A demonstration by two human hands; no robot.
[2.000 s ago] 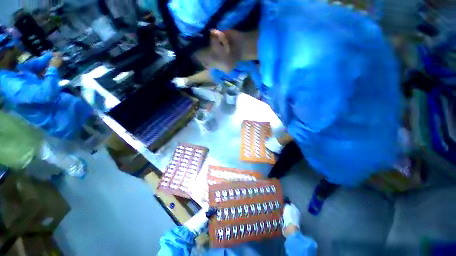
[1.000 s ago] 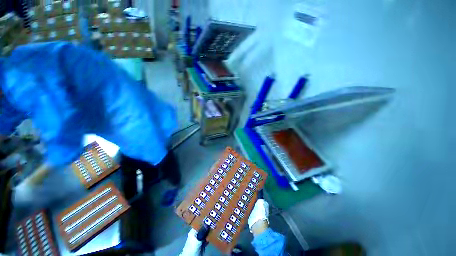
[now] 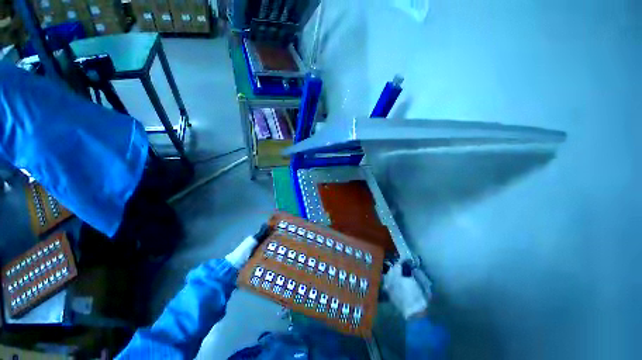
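Observation:
An orange-brown carrier tray (image 3: 310, 271) with three rows of small pale parts with thin legs is held up, slightly tilted. My left hand (image 3: 248, 247), in a white glove with dark fingertips, grips its left edge. My right hand (image 3: 405, 287), in a like glove, is at its right edge. Just beyond the tray is a manual stencil printer with a silver perforated printer bed (image 3: 307, 188) and a bare reddish-brown plate (image 3: 352, 211) on it. Its stencil frame (image 3: 464, 131) is raised, seen nearly edge-on.
Two blue uprights (image 3: 307, 105) stand behind the printer bed. A second printer (image 3: 276, 62) stands on a stand further back. A person in a blue smock (image 3: 70, 140) is at the left, near filled trays (image 3: 39, 271) on a table. A green-topped table (image 3: 116, 53) stands at the back left.
My view has turned from the table of trays to the printer. The held tray has come to the near edge of the printer bed, and its rows now run more crosswise.

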